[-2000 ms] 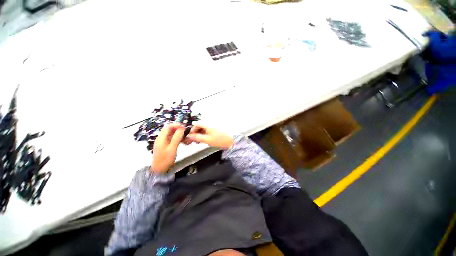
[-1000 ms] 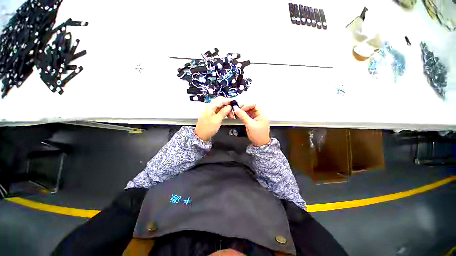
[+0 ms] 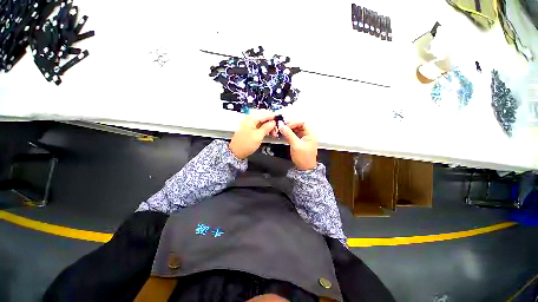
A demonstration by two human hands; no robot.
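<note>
My left hand (image 3: 251, 135) and my right hand (image 3: 301, 143) meet at the table's near edge. Between their fingertips they hold a small black strap piece (image 3: 279, 119); its lower part is hidden by the fingers. Just beyond the hands lies a tangled heap of assembled fobs (image 3: 253, 82), black with silver-blue glints. A short row of black strap tabs (image 3: 371, 22) lies at the far right of the heap. Loose straps (image 3: 56, 44) with pale dots lie at the far left.
The white table (image 3: 147, 100) also bears small rings (image 3: 159, 56), bagged bluish fittings (image 3: 452, 88), a white and brown roll (image 3: 432, 71), dark grey hardware (image 3: 504, 101) and tiny metal fittings (image 3: 398, 114). Open cardboard boxes (image 3: 373, 187) stand below the table at right.
The view has turned from its angled position and shifted slightly since. Both hands stay together at the near edge, still holding the small black piece.
</note>
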